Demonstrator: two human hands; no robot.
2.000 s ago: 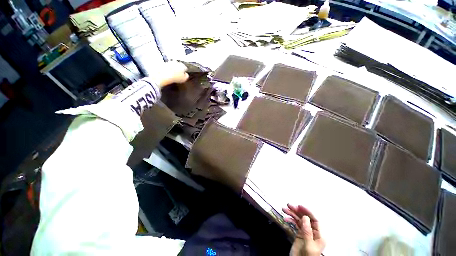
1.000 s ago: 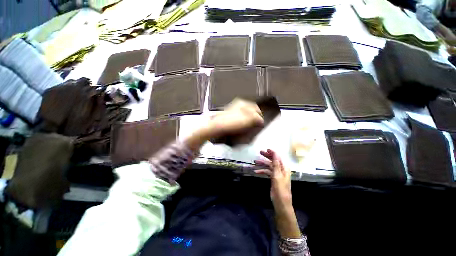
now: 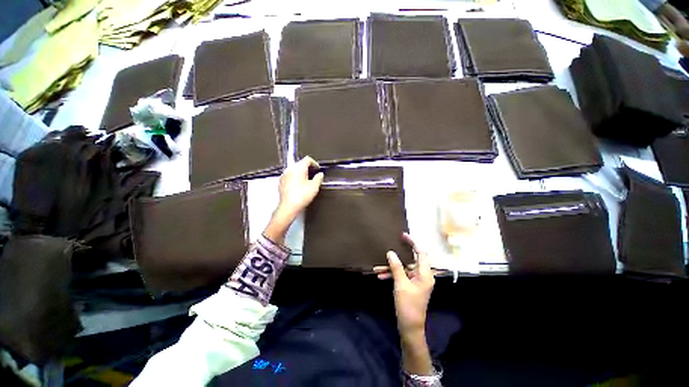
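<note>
A dark brown zippered panel (image 3: 355, 227) lies flat on the white-covered table in front of me, its pale zip line near the far edge. My left hand (image 3: 299, 186) grips its far left corner between thumb and fingers. My right hand (image 3: 412, 283) is at its near right corner with fingers apart; whether it pinches the edge is hard to tell. The glue bottle (image 3: 458, 215), pale and translucent, lies just right of the panel, nozzle towards me. A stack of zippered panels (image 3: 555, 238) is further right.
Low stacks of plain panels (image 3: 340, 121) lie in two rows beyond. Another plain panel stack (image 3: 193, 230) is at left, beside loose brown parts (image 3: 75, 189) and a small plastic bag (image 3: 155, 117). A tall brown block (image 3: 623, 91) stands far right. A person's arm (image 3: 675, 19) shows top right.
My left hand came from the heap at left with a brown piece, now laid flat as the zippered panel. My right hand stayed near the table edge. The view has turned right and down.
</note>
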